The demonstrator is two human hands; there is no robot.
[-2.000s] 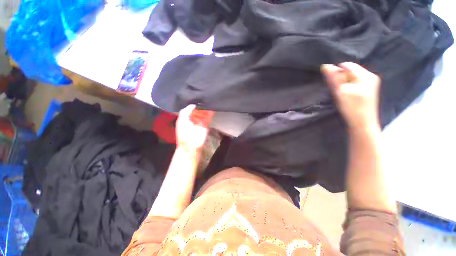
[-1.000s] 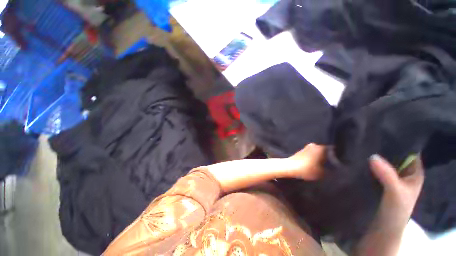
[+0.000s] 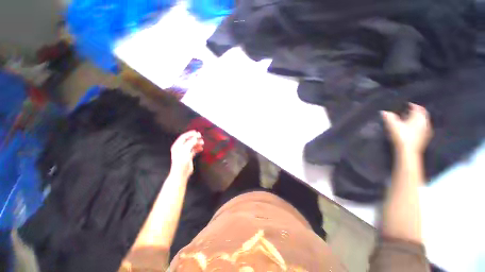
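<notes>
A black garment (image 3: 361, 106) lies bunched on the white table (image 3: 255, 106), at the upper right. My right hand (image 3: 409, 127) is on its near part, with thumb and fingers apart and something dark between them. I cannot tell whether that is cloth or a tool. My left hand (image 3: 186, 151) is off the garment, in front of the black heap and left of the table edge. Its fingers are loosely curled and nothing shows in it. The picture is blurred.
A large black garment pile (image 3: 106, 180) is at the left, below table level. A blurred smartphone (image 3: 191, 69) lies near the table's left edge. A blue plastic bag (image 3: 101, 32) is at the far left corner. A red item (image 3: 212, 142) is under the table edge. Blue crates (image 3: 21, 143) are at far left.
The garment part that hung over the near edge now lies on the table, further right. My left hand has let go of the cloth and moved left. The view has shifted.
</notes>
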